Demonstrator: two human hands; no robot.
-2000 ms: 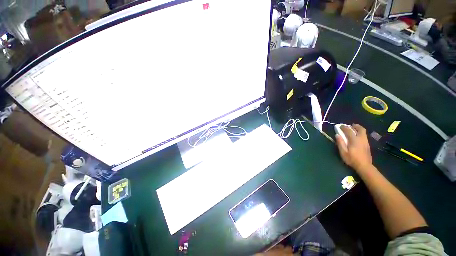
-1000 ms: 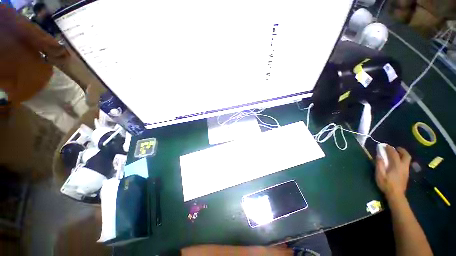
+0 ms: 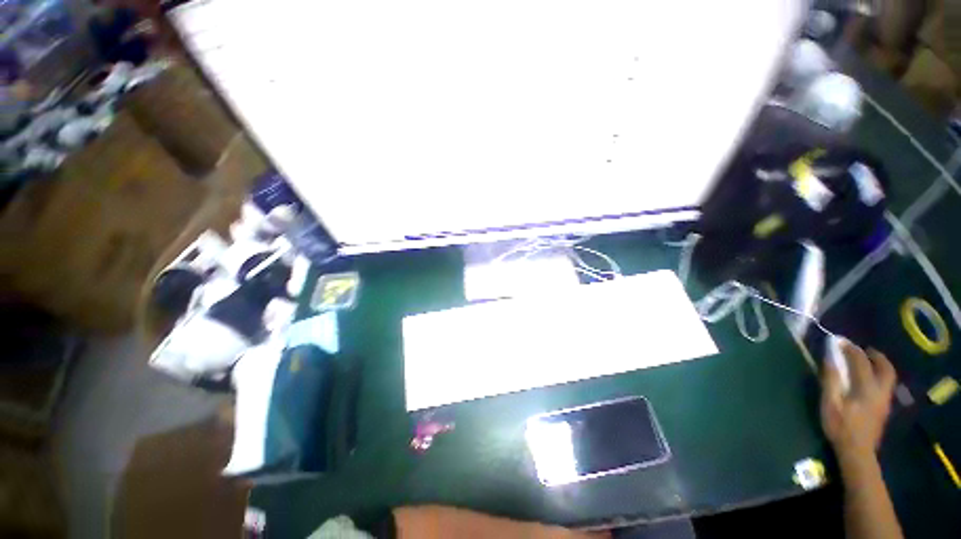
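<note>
My right hand (image 3: 860, 395) rests over the white mouse (image 3: 839, 363) at the right, fingers around it; its thin white cable runs up and left. A bare left forearm (image 3: 474, 523) with a pale green sleeve lies along the bottom edge; my left hand is cut off by that edge. The large monitor (image 3: 485, 116) glows almost plain white, with only faint specks readable. A long white slab (image 3: 559, 337) lies below it. A dark smartphone (image 3: 611, 440) with a light rim and glare lies nearer the bench edge.
Dark green box (image 3: 302, 405) and clear box with yellow pieces (image 3: 336, 292) at left. White device units (image 3: 216, 305) heap beyond them. Black bag-like item (image 3: 775, 200), yellow tape roll (image 3: 924, 325) at right. Small pink-red item (image 3: 428, 433) left of the phone.
The view has swung left, so the bench things sit further right. The left forearm has come in along the bottom. The monitor's text has changed and faded. My right hand stays on the mouse.
</note>
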